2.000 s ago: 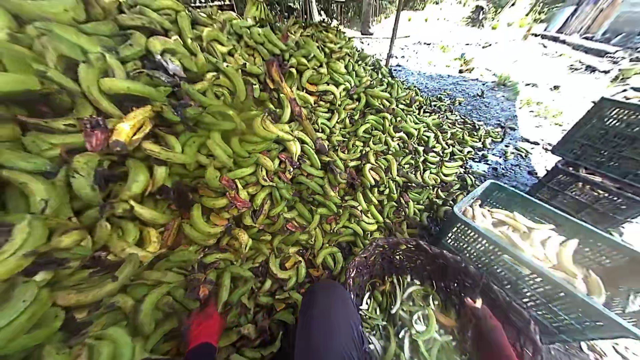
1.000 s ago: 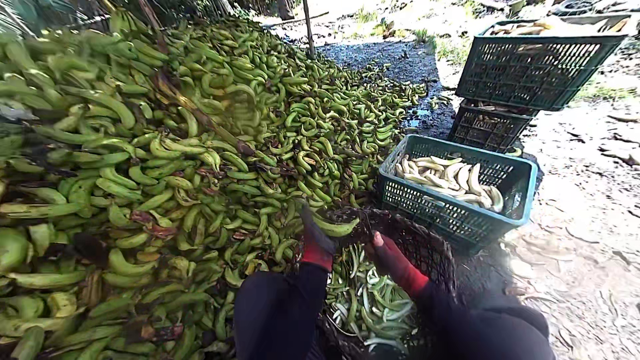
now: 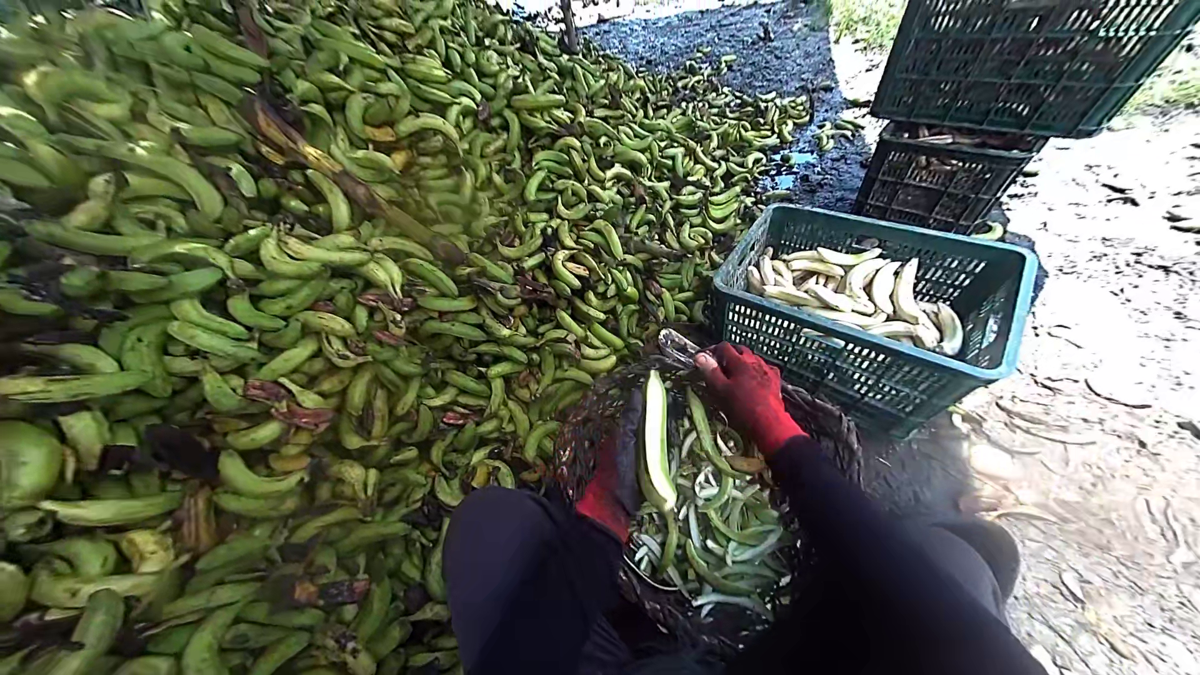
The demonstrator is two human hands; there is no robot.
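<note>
My left hand (image 3: 614, 478), in a red and dark glove, holds a partly peeled green banana or plantain (image 3: 658, 441) upright over a dark woven basket (image 3: 834, 427). A pale strip of flesh shows along the fruit, and a length of green peel hangs from its lower end. My right hand (image 3: 745, 384), in a red glove, is closed on a peeling tool (image 3: 679, 347) just above and right of the fruit. The tool's exact kind cannot be told. Green peels (image 3: 731, 534) fill the basket between my knees.
A large heap of green bananas or plantains (image 3: 309, 347) spreads left and ahead. Right of the basket stands a green plastic crate (image 3: 1017, 319) with peeled fruit (image 3: 858, 286). Behind it are a dark crate (image 3: 942, 183) and another green crate (image 3: 1031, 70), stacked.
My left hand, low over the heap two seconds ago, has come to the basket with a fruit. That fruit, whole and green one second ago, now shows pale flesh. The view has swung right.
</note>
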